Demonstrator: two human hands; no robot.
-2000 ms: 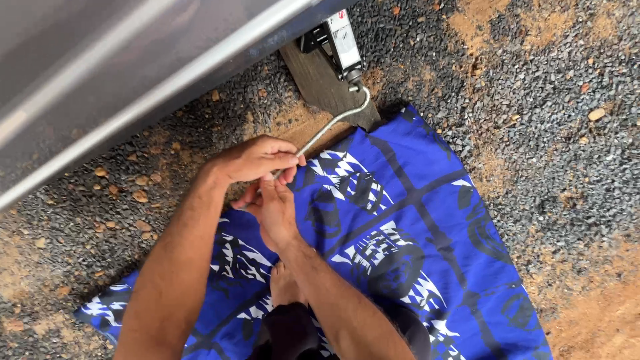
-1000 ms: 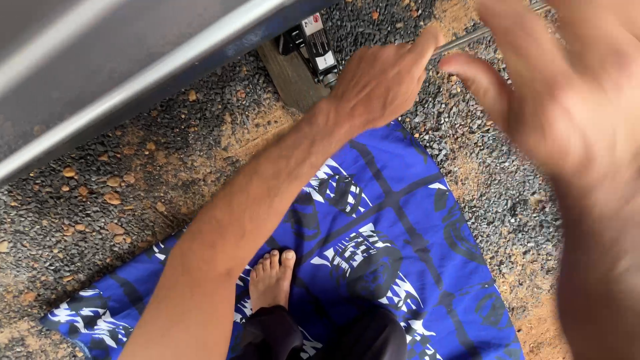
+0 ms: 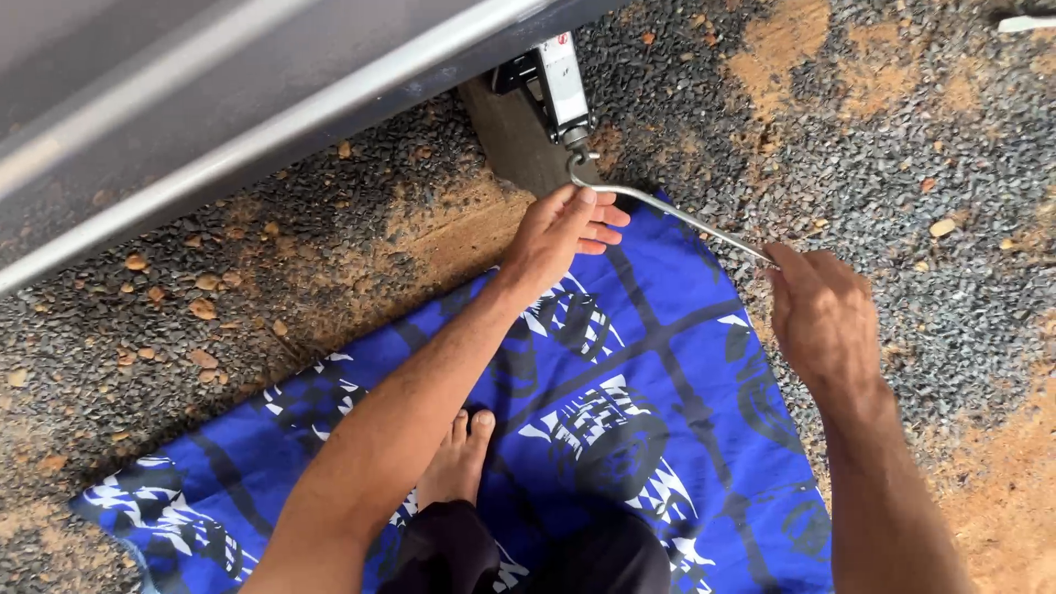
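Note:
A bent metal jack crank runs from the screw end of a scissor jack out to the right. Its hooked end sits at the jack's eye. My left hand supports the rod close to the hook, thumb and index finger on it, the other fingers spread. Farther along, my right hand is closed around the outer end. The jack stands on a wooden board, partly hidden under the lower side of a grey vehicle.
A blue patterned cloth covers the ground below my arms, with my bare foot on it. Gravel and sandy soil lie around. A pale object is at the top right edge.
Both hands were together on the crank at first, then spread apart one second ago, the right one raised near the camera. Now they hold the crank at two separate places, and it points right.

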